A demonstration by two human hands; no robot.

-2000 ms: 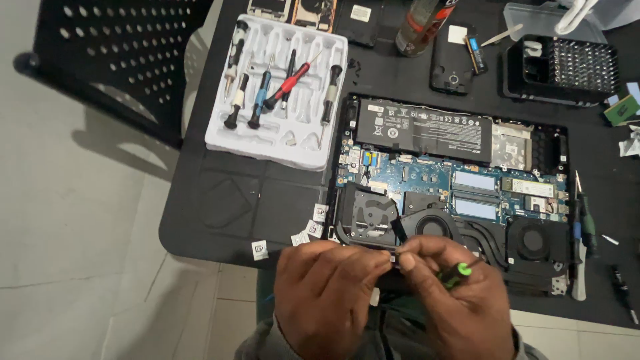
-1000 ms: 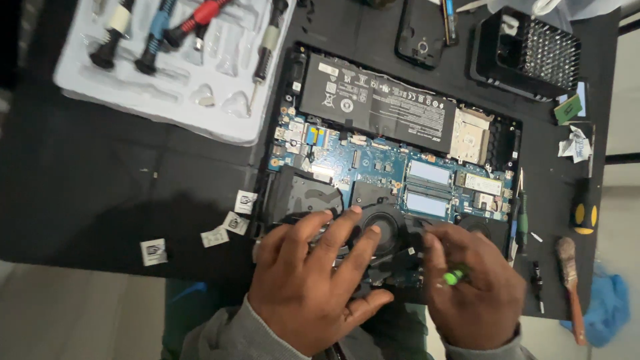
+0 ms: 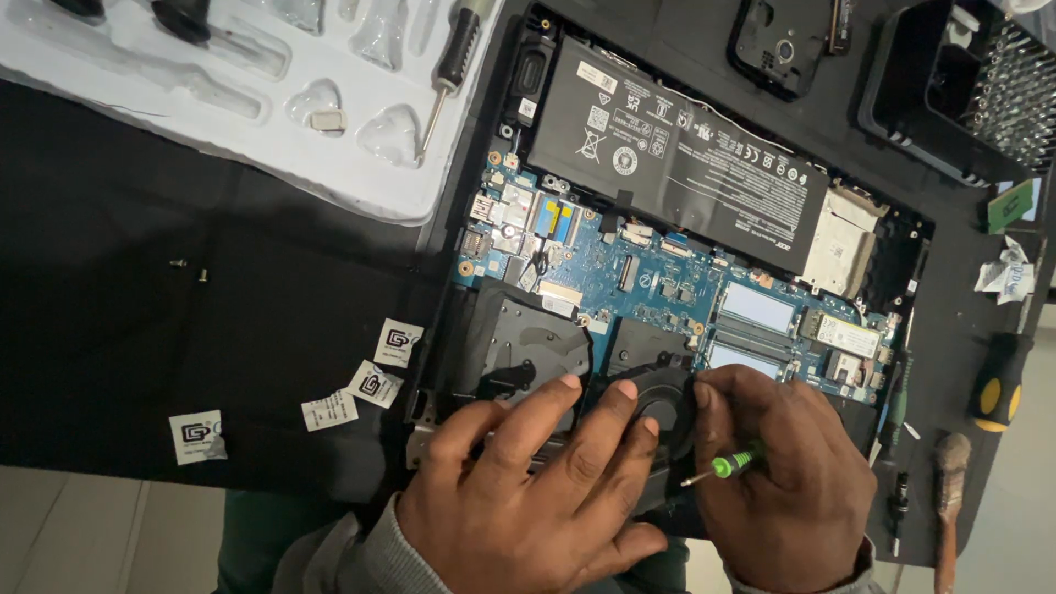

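An opened laptop point(image 3: 652, 285) lies before me, its battery point(image 3: 676, 157) and blue circuit board point(image 3: 652, 272) exposed. My left hand point(image 3: 536, 495) rests with spread fingers over the lower left part, fingertips on a black cooling fan point(image 3: 660, 404) and beside the hard drive point(image 3: 528, 346). My right hand point(image 3: 784, 478) has thumb and index finger together at the fan's right edge; whether they pinch something there cannot be seen. A small screwdriver with a green and black handle point(image 3: 734, 464) is tucked in the curled fingers of that hand, its tip pointing left.
A white plastic tray point(image 3: 330, 173) with screwdrivers stands at upper left. Two small screws point(image 3: 203, 275) and several white stickers point(image 3: 196, 437) lie left of the laptop. At right are a bit box point(image 3: 916, 107), a phone body point(image 3: 775, 49), a brush point(image 3: 950, 487) and a yellow-black screwdriver point(image 3: 998, 384).
My hands were together at the laptop's front edge two seconds ago. The left has since spread over the fan area, and the right has moved apart to the fan's right side. The view has moved closer.
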